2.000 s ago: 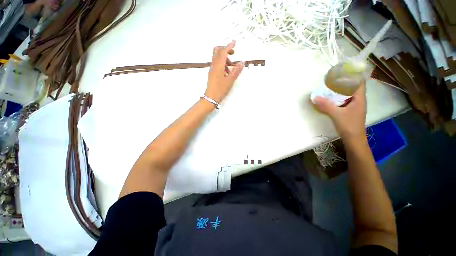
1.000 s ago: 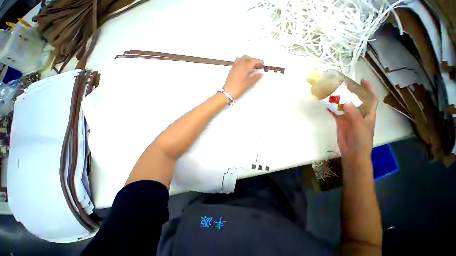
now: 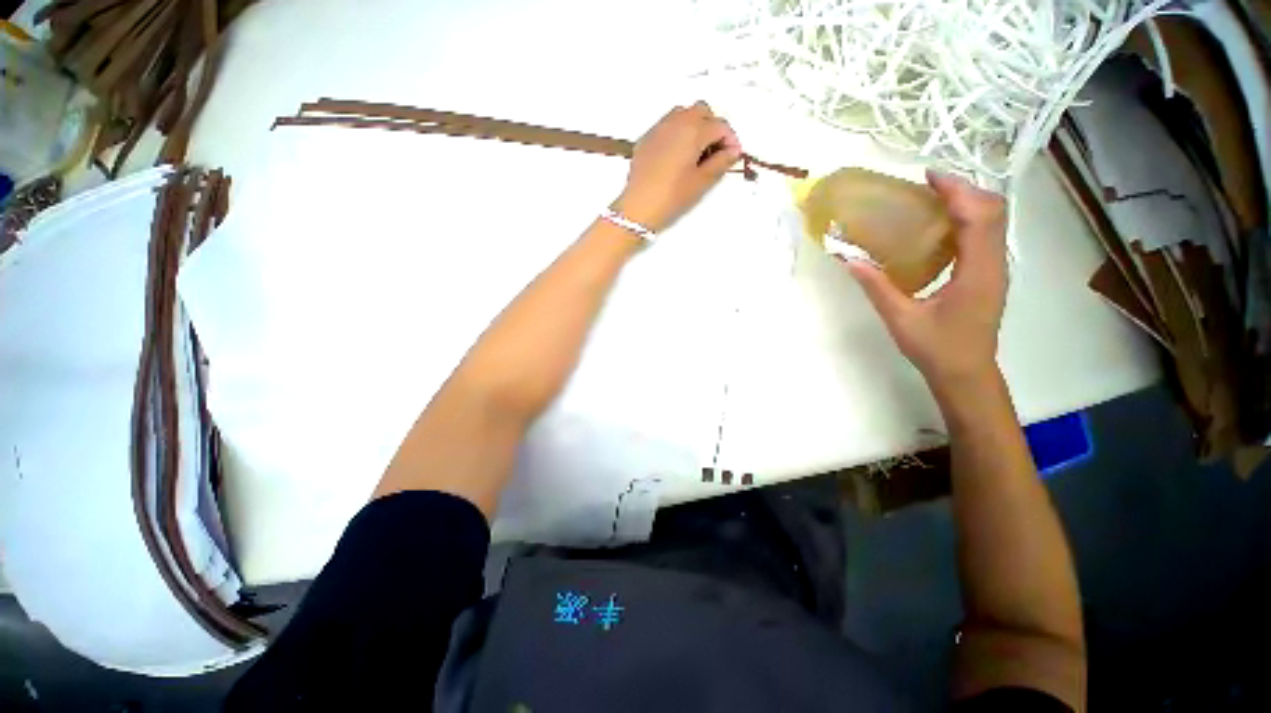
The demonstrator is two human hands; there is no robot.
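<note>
My right hand (image 3: 948, 286) holds the glue bottle (image 3: 881, 226), tilted on its side with amber liquid in it and its yellow cap pointing left. The cap is beside the right end of the brown edge strip (image 3: 488, 130); the nozzle tip is hard to make out. My left hand (image 3: 676, 167) is at the strip near that end, fingers bent, seeming to pinch its edge. The white panel (image 3: 586, 460) lies under my left forearm, with small brown notches at its lower edge.
Stacked curved panels (image 3: 84, 418) with brown strips lie at the left. A brown strap bundle (image 3: 133, 56) is at the upper left. A white strip pile (image 3: 906, 84) is at the far side. Stacked cut pieces (image 3: 1185, 279) lie at the right. A blue bin (image 3: 1059, 443) is below the table edge.
The bottle has gone from nozzle-up to tilted on its side, its cap now near the strip's right end. My left hand stays at the strip, closer to its end. The camera view has shifted.
</note>
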